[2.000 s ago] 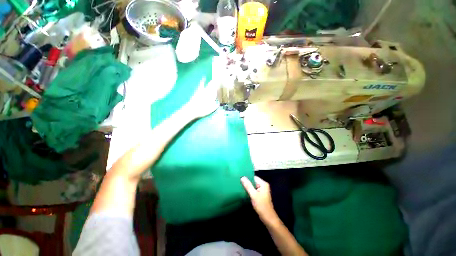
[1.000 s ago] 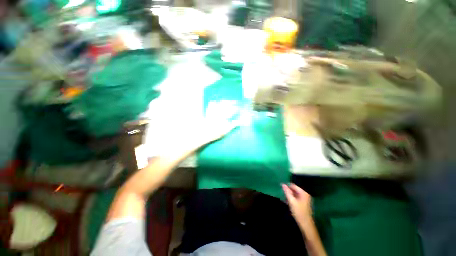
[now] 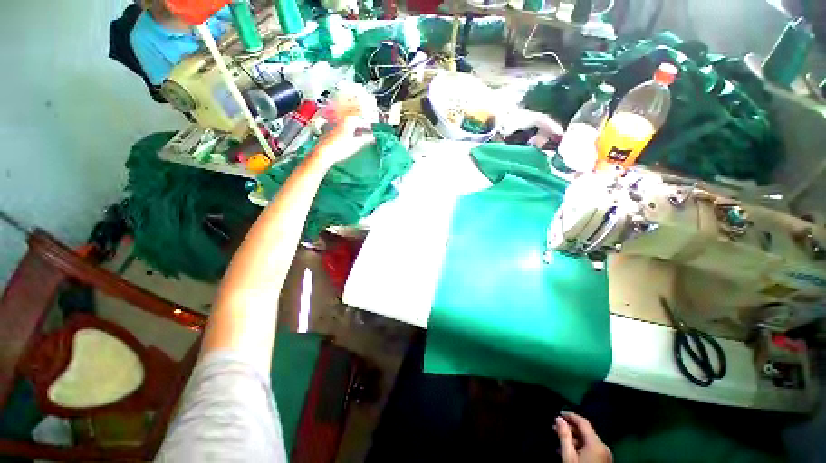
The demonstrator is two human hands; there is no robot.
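A flat green fabric panel [image 3: 521, 307] lies on the white machine table [image 3: 389, 262], under the left end of the cream sewing machine head [image 3: 706, 235], and hangs over the front edge. My left arm stretches far left, and my left hand [image 3: 347, 137] is at the back of a crumpled green pile [image 3: 362, 185]; whether its fingers hold cloth cannot be told. My right hand [image 3: 581, 440] is at the bottom edge, just below the panel's hanging corner, thumb and finger slightly apart, with nothing seen in it. The needle area is hard to make out in the glare.
Black-handled scissors [image 3: 697, 353] lie right of the panel, beside a small accessory box [image 3: 781, 362]. An orange-yellow bottle [image 3: 634, 122], a clear bottle [image 3: 584, 127] and a colander [image 3: 460, 107] stand behind. A wooden chair [image 3: 118, 289] is at left. A person's blue sleeve [image 3: 163, 45] shows at top left.
The view has swung left. My left hand has left the panel near the needle and moved to the left pile. My right hand has come off the panel's lower right edge.
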